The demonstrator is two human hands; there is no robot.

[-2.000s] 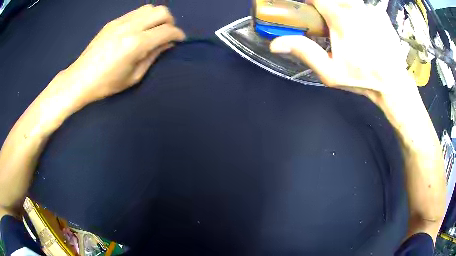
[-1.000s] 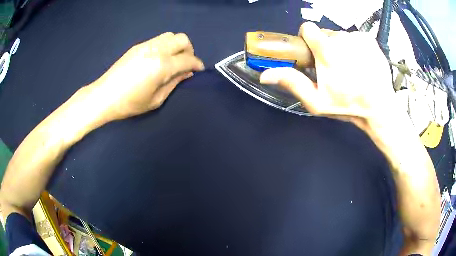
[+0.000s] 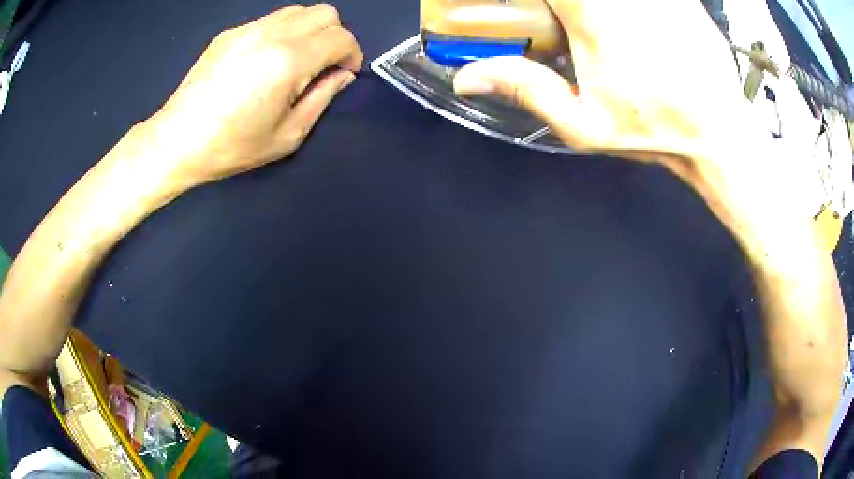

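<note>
The steam iron [image 3: 468, 89] lies flat on the dark cloth at the top centre, its silver tip pointing left. My right hand [image 3: 618, 84] is closed around its brown wooden handle, with my thumb below the blue part. My left hand [image 3: 272, 89] is just left of the iron's tip, with thumb and fingertips pinched together at the dark fabric. The dark fabric strip hardly stands out from the cover; its edge shows only faintly near my fingertips, and its extent cannot be told.
The dark table cover [image 3: 421, 309] fills the middle. White cut pieces [image 3: 782, 122] and the iron's hose [image 3: 824, 89] are at the upper right, with a yellow template [image 3: 828, 229] partly showing. A white cord [image 3: 11, 75] is at far left. A yellow-framed cart [image 3: 94, 412] stands lower left.
Since the previous frame the iron and both hands sit higher in view, and the iron is further left. My left fingers are more curled. The gap between fingertips and iron tip is smaller.
</note>
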